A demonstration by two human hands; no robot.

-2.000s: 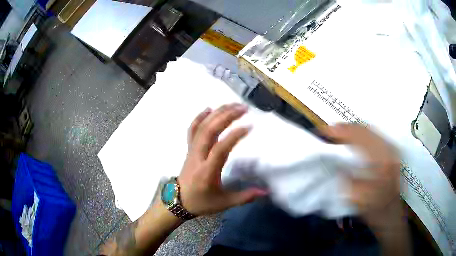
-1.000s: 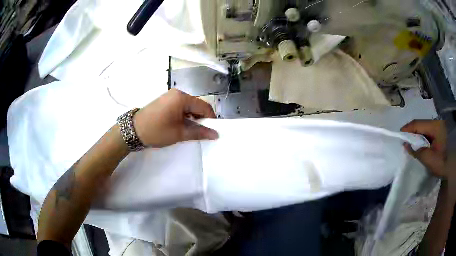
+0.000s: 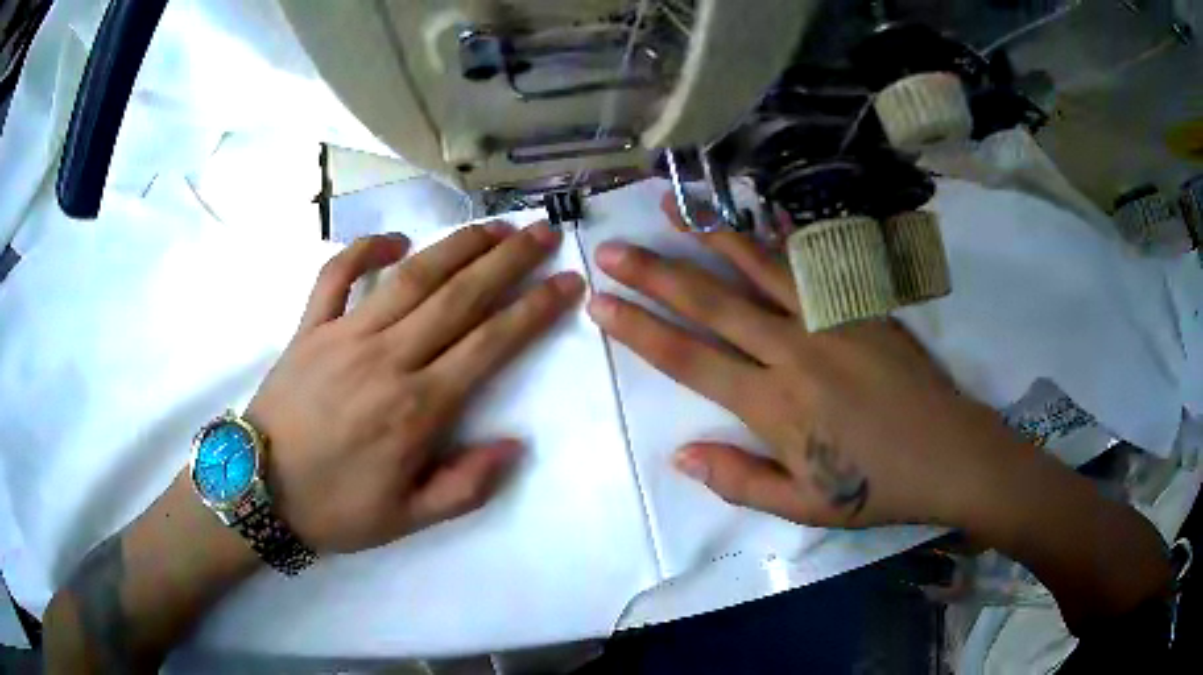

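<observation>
White fabric panels (image 3: 554, 554) lie spread under both hands. A thin straight seam (image 3: 617, 396) runs between the hands up to the small dark presser foot (image 3: 565, 207). My left hand (image 3: 416, 356) lies flat on the cloth left of the seam, fingers spread, fingertips close to the foot. My right hand (image 3: 792, 382) lies flat right of the seam, fingers apart, partly behind the tension knobs. Neither hand grips the cloth. The needle tip cannot be made out.
The cream sewing machine head (image 3: 528, 79) stands above the hands. Ribbed tension knobs (image 3: 844, 270) hang at the right. A bent wire guide (image 3: 699, 198) is near the right fingers. A dark curved bar (image 3: 106, 112) is upper left. Pale scraps (image 3: 983, 580) lie lower right.
The hands have let go of the raised cloth edge and moved inward, now flat beside the seam. The cloth now covers most of the metal plate and reaches the foot. The view is closer to the machine.
</observation>
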